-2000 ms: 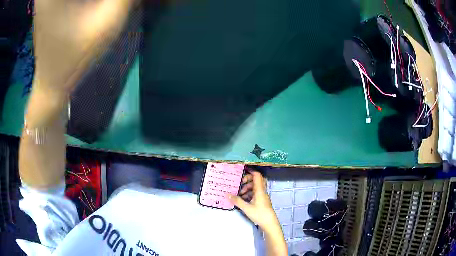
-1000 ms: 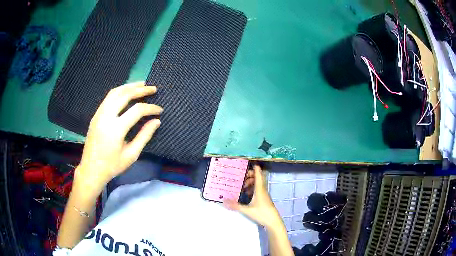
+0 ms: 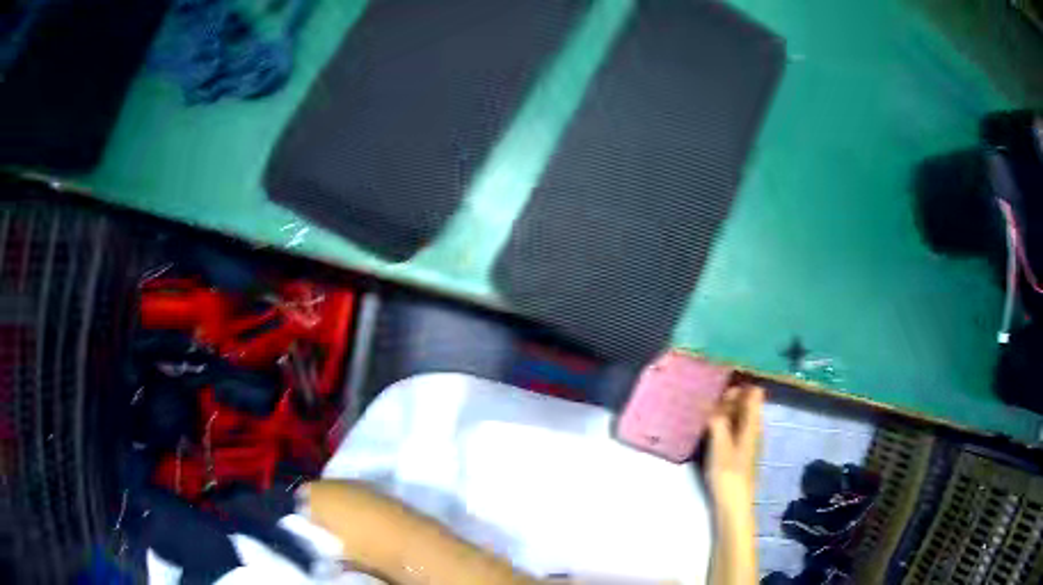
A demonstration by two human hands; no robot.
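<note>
Two flat black mesh covers lie side by side and slanted on the green table, the left one (image 3: 412, 114) and the right one (image 3: 652, 171). The right one's near end hangs over the table edge beside a pink-screened smartphone (image 3: 673, 409). My right hand (image 3: 734, 432) holds the smartphone's right side at the table edge. The image is blurred. My left forearm crosses my lap low in the picture, but the left hand is cut off by the bottom edge.
Black speaker housings (image 3: 955, 203) with wires stand at the right. A crumpled blue bundle (image 3: 229, 57) lies at the upper left, near a dark shape. Below the edge are red parts (image 3: 246, 354) among black ones, more black housings (image 3: 829, 503) and a slatted crate (image 3: 972, 520).
The view has swung left, so the table things appear further right. My left hand has left the mesh covers and dropped out of the picture. My right hand stays at the smartphone.
</note>
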